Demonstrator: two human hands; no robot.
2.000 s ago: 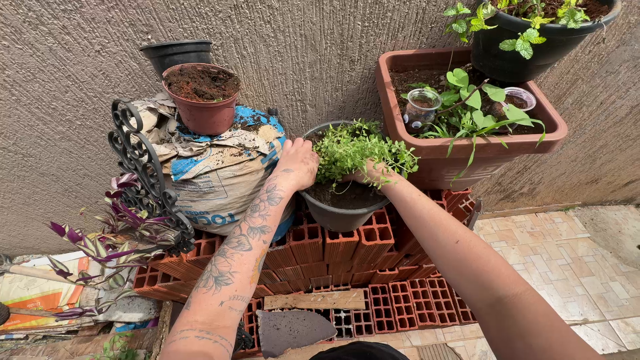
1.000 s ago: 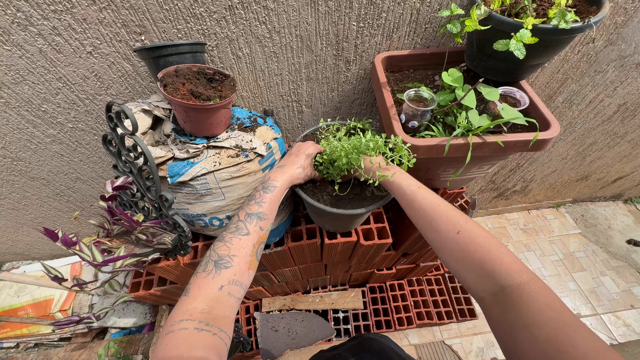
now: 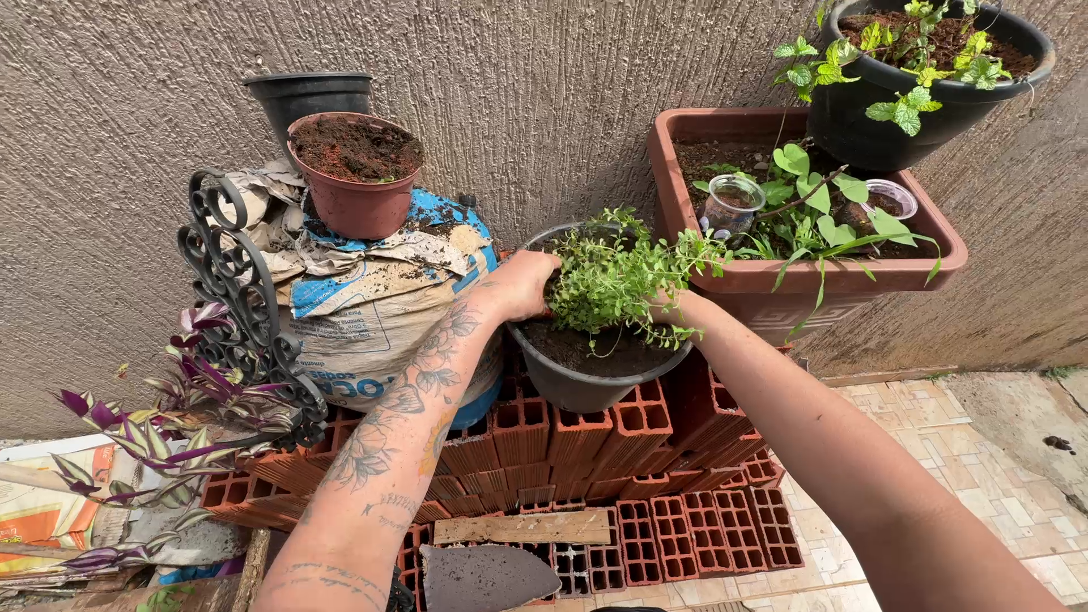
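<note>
A leafy green herb plant point(image 3: 612, 276) stands in a dark round plastic pot point(image 3: 586, 391) of soil, which rests on hollow red bricks. My left hand point(image 3: 531, 285) is at the plant's left side, just inside the rim, its fingertips hidden by leaves and the pot's interior. On the plant's right side is my right hand point(image 3: 676, 314), mostly covered by foliage. Whether either hand grips the stems or the soil cannot be seen.
A soil-filled brown pot point(image 3: 361, 200) sits on a torn sack point(image 3: 374, 331) at left, beside a black scrolled metal piece point(image 3: 242, 280). At right stand a rectangular planter point(image 3: 816, 276) and a black pot point(image 3: 909, 110) of mint. Hollow bricks point(image 3: 646, 425) and a wood strip point(image 3: 523, 527) lie below.
</note>
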